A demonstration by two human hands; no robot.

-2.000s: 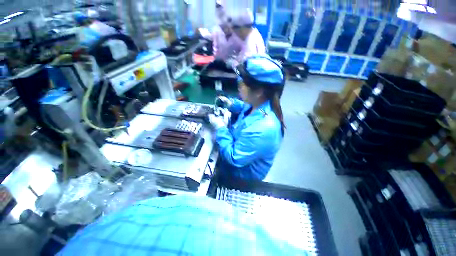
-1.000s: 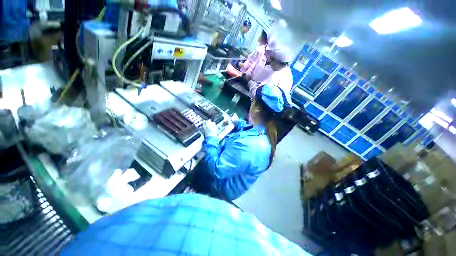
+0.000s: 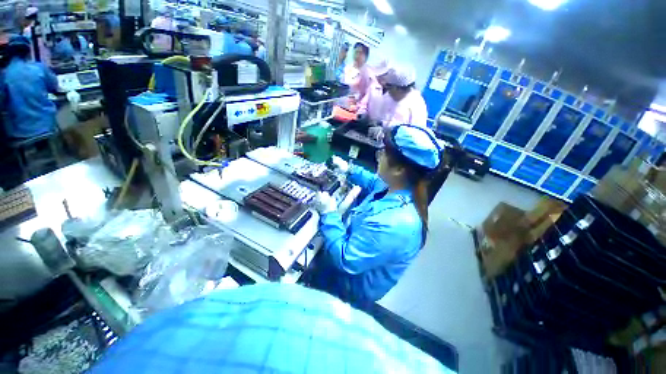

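Neither of my hands is in the picture; only a blue checked sleeve or smock part of mine fills the bottom middle. Nearest in front lie crumpled clear plastic bags (image 3: pixel 186 266) on the bench at the lower left. At the bottom left edge, a dark crate (image 3: pixel 44 321) is partly in view, with small whitish pieces (image 3: pixel 62 350) in it. The rim of a black crate (image 3: pixel 416 336) shows at the lower middle, beyond the blue cloth; its contents are hidden.
A seated coworker in blue (image 3: pixel 383 226) handles parts at the white bench machine (image 3: pixel 248 245), beside a dark reddish-brown fixture tray (image 3: pixel 276 207). Stacked black crates (image 3: pixel 577 270) and cardboard cartons (image 3: pixel 504 234) stand at the right. Coworkers in pink (image 3: pixel 402 106) are behind, before blue-framed cabinets (image 3: pixel 540 124).
The view has swung and tilted. The large black crate of pale rows beside the coworker, seen two seconds ago, now shows only its rim. The coworker's gloved hands have shifted slightly.
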